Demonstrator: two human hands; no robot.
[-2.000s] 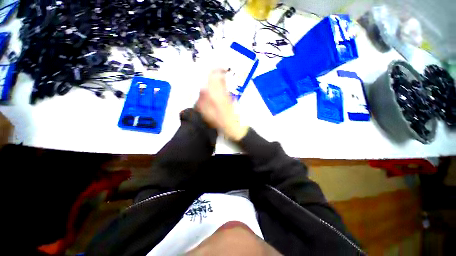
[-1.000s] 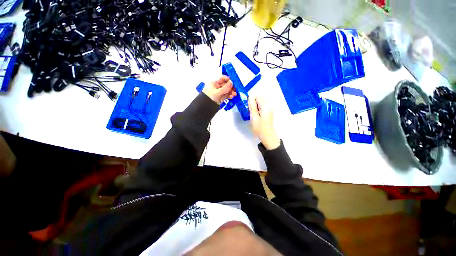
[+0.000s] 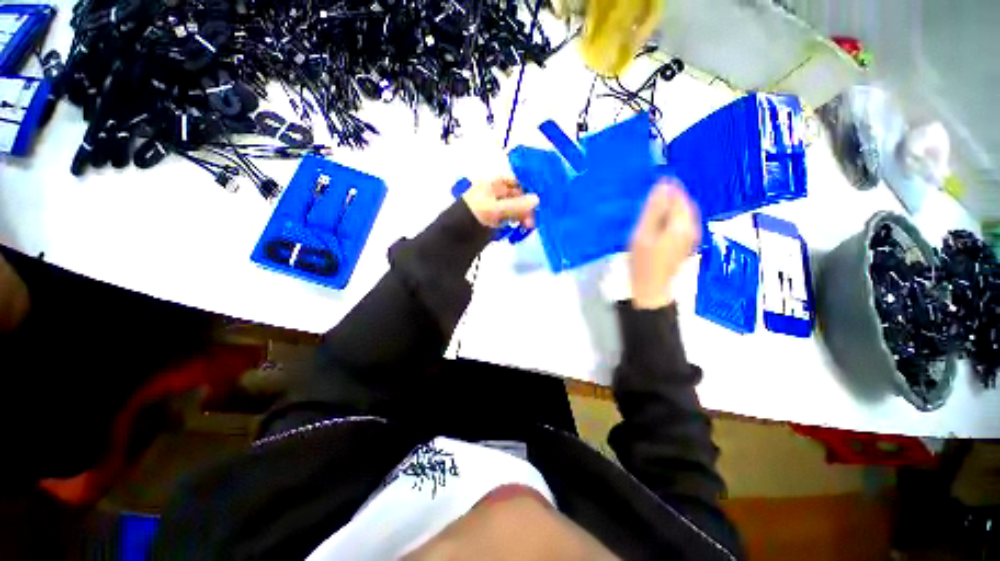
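Note:
My left hand [image 3: 502, 205] grips the left edge of blue plastic trays [image 3: 598, 203], held raised over the middle of the table with a broad face showing. My right hand [image 3: 663, 236] is blurred at their right side, fingers curled; its grip cannot be made out. A narrow blue flap [image 3: 561, 145] shows behind the trays. A filled blue tray [image 3: 360, 261] lies to the left, with a coiled black cable and two plugs in it. A thick nested stack of blue trays [image 3: 724, 159] stands beyond my right hand.
A large pile of black cables [image 3: 329, 55] covers the upper left. At right lie a blue tray [image 3: 727, 283], a white-and-blue box [image 3: 784, 274] and a grey bucket [image 3: 853, 301] of cables. A yellow object [image 3: 616, 33] and loose cables are at the top. White-and-blue packs [image 3: 16, 110] lie far left.
The blue piece held edge-on in my left hand now shows as a broad blue face between both hands. My right hand has moved right, to the stack's near side. The view has shifted slightly.

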